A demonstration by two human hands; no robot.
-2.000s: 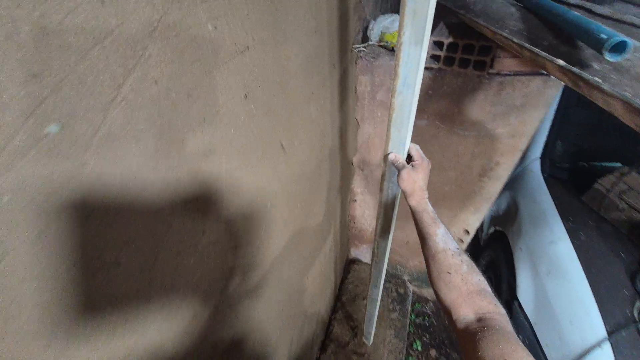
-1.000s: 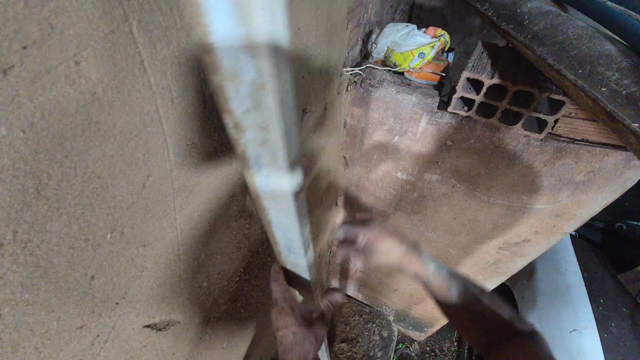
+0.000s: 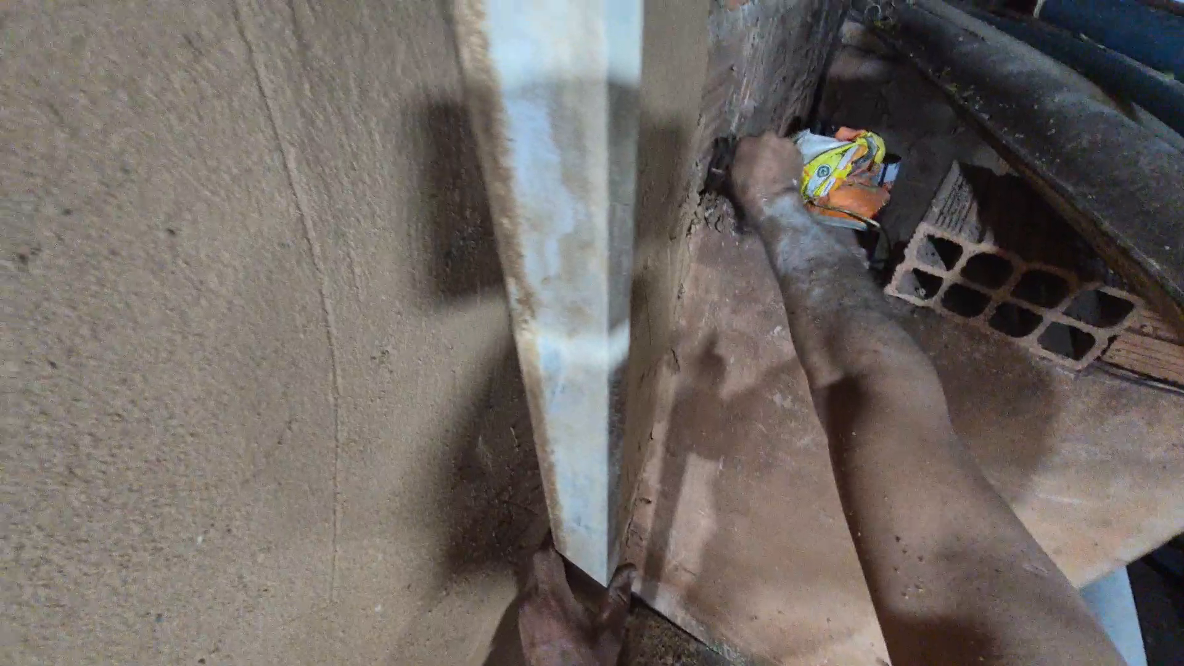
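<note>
A long metal straightedge [image 3: 569,277], smeared with mortar along its left edge, stands upright against the plastered wall [image 3: 231,370]. At its lower end, my left hand [image 3: 569,615] grips it, thumb on one side and fingers on the other. My right hand [image 3: 766,171] is off the straightedge, with the arm stretched forward to the rough wall corner beside a crumpled plastic bag [image 3: 842,176]. Its fingers are bent and partly hidden, so whether they hold anything does not show.
A hollow clay brick [image 3: 1017,291] lies on top of the low wall [image 3: 740,518] at the right. Above it a weathered board [image 3: 1045,120] slants across, with blue pipes [image 3: 1119,32] at the upper right. Part of a white car body shows at the lower right.
Two seconds ago one hand held the straightedge midway. Now my left hand is at its lower end, and my right hand has moved up to the wall corner by the bag. The view has moved closer.
</note>
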